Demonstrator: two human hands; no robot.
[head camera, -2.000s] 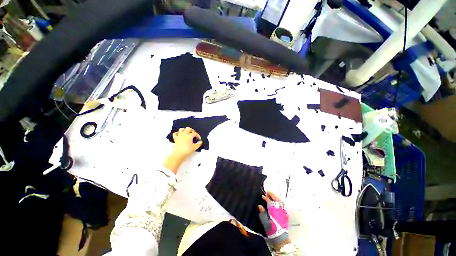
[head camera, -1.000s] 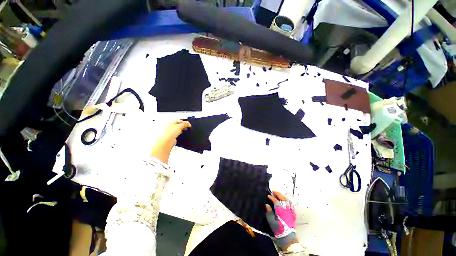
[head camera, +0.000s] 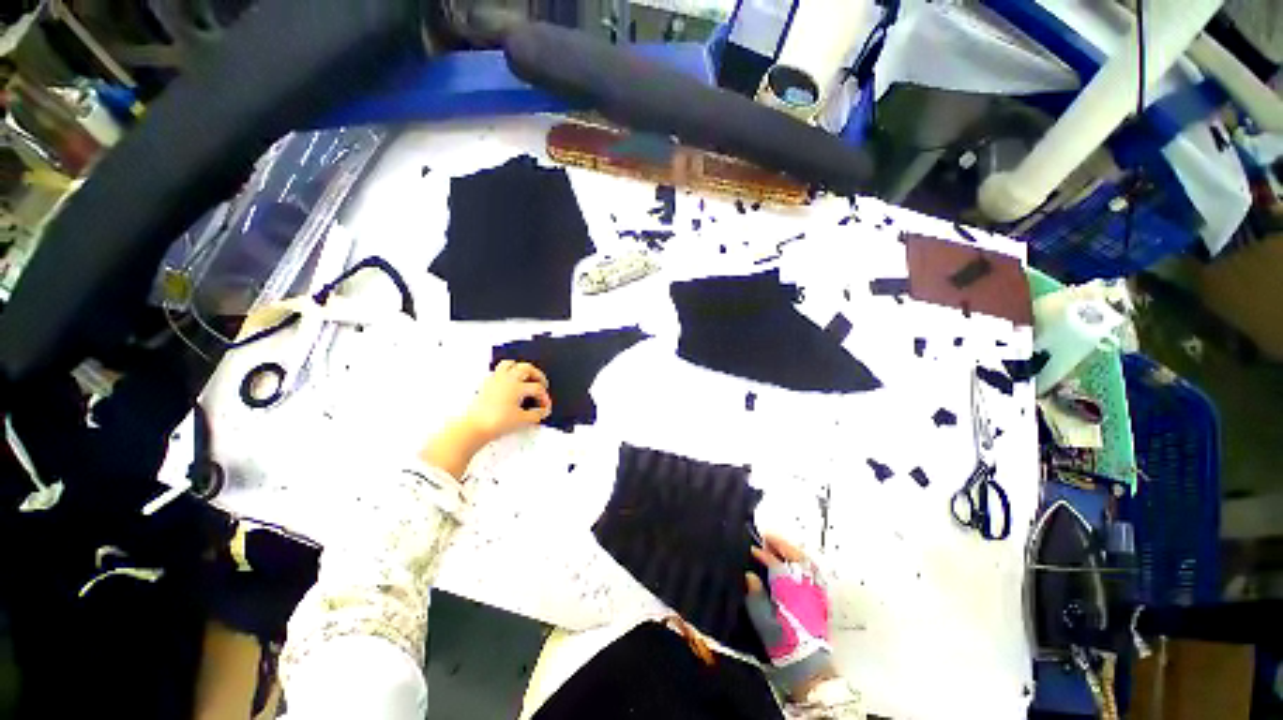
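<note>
My left hand (head camera: 515, 398), bare, has its fingers curled at the left edge of a small pointed black panel (head camera: 574, 369) lying on the white table. My right hand (head camera: 791, 605), in a pink and grey fingerless glove, lies at the right edge of a faintly striped black panel (head camera: 678, 528) nearest me. Its fingertips touch that edge; whether they pinch it is unclear. A black stack (head camera: 514, 239) lies at the back left. Another black panel (head camera: 767, 332) lies right of centre. A narrow pale weight (head camera: 618, 270) lies between them.
Fabric shears (head camera: 982, 492) lie at the right, near black scraps (head camera: 879, 470) and a reddish-brown board (head camera: 968, 279). Second shears (head camera: 270, 380) lie at the left. A padded black arm (head camera: 675, 99) spans the far side. An iron (head camera: 1065, 570) stands off the right edge.
My left hand has shifted slightly right and down along the small panel's left edge since a second ago. My right hand stays beside the striped panel.
</note>
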